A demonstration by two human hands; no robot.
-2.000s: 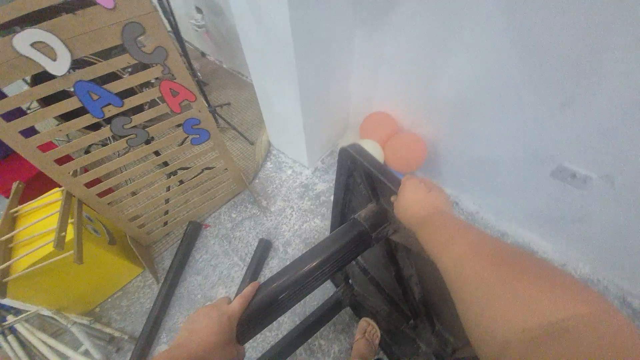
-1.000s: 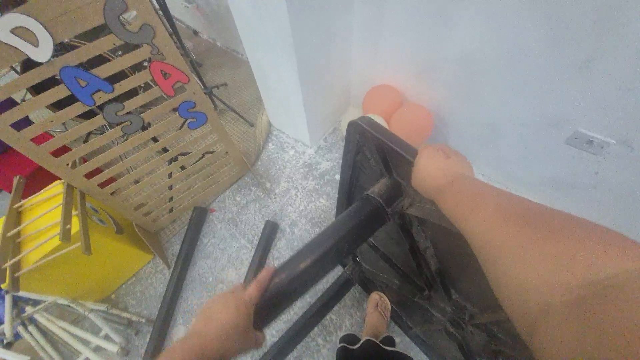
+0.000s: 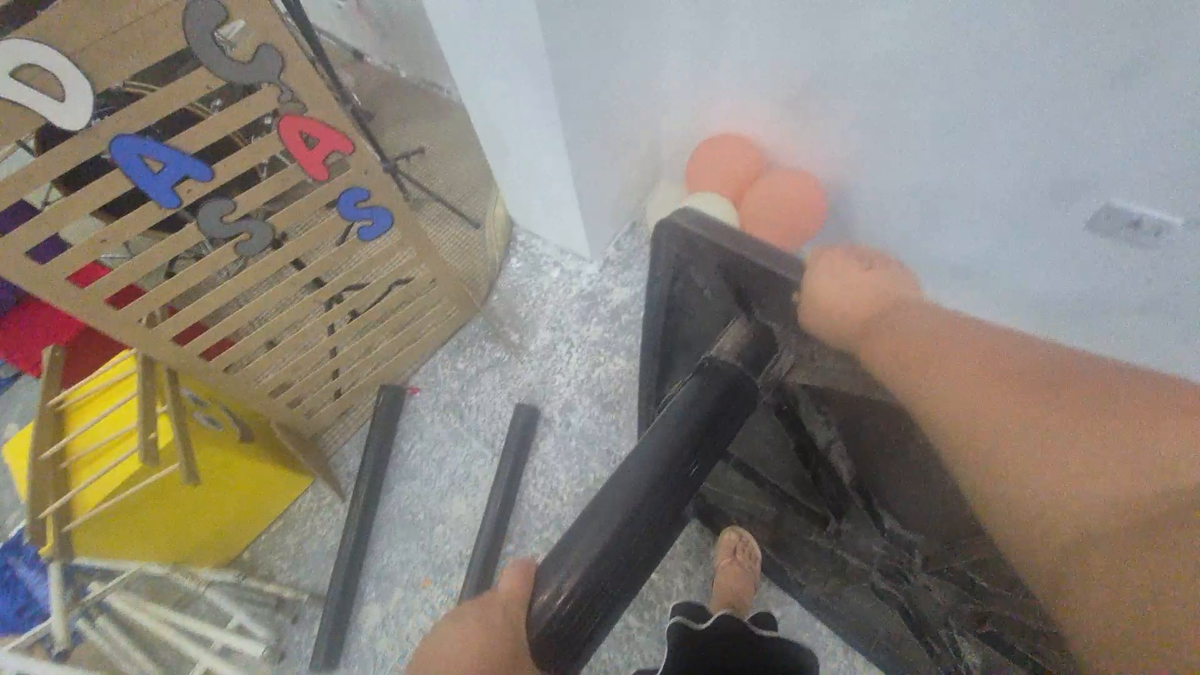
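Note:
A dark plastic tabletop stands tilted on its side, its ribbed underside towards me. My right hand is closed on its upper edge near the wall. A black tubular leg sits at a socket near the tabletop's upper corner and slants down to the left. My left hand grips the free lower end of this leg, with the thumb along its side; the other fingers are mostly hidden. Two more dark tubes, a longer one and a shorter-looking one, lie to the left on the speckled floor.
Orange balloons and pale ones rest at the wall behind the tabletop. A wooden slatted panel with coloured letters leans at the left, beside a yellow box with a small wooden ladder frame. White pipes lie lower left. My sandalled foot is below the tabletop.
The view has shifted somewhat. Both hands keep their holds on the leg and the tabletop edge. My foot shows more fully than two seconds ago.

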